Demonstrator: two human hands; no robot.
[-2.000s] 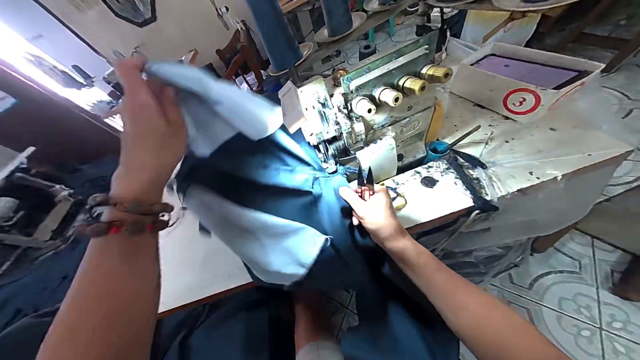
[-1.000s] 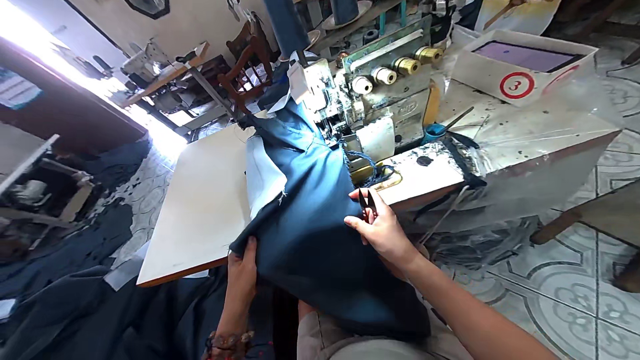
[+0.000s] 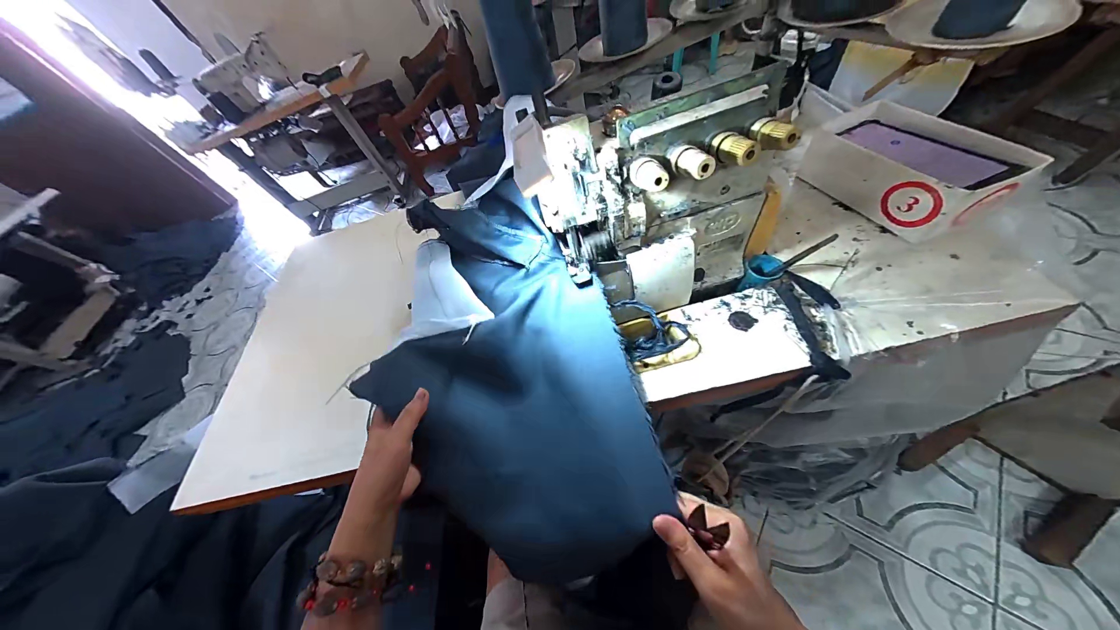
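Observation:
Dark blue fabric (image 3: 534, 411) runs from under the presser foot (image 3: 579, 271) of an overlock sewing machine (image 3: 691, 192) down toward my lap. My left hand (image 3: 392, 451) grips the left edge of the fabric, thumb on top. At the lower right corner, my right hand (image 3: 713, 556) pinches the other edge and also holds small thread snips (image 3: 707, 528), their blades showing above the fingers. A light-coloured fabric piece (image 3: 444, 289) lies at the left of the dark cloth, beside the needle area. The machine's lamp lights the cloth near the foot.
A white table extension (image 3: 289, 359) lies left of the machine. On the right of the worktop are a white box (image 3: 927, 179) holding a flat device, and a small blue cup (image 3: 761, 269). Blue thread scraps (image 3: 652, 332) fill a recess. Thread cones stand behind; dark cloth covers floor at left.
My left hand came down from raised cloth at upper left to the fabric's lower left edge. My right hand, with the snips, has moved from beside the needle area down to the lower right edge.

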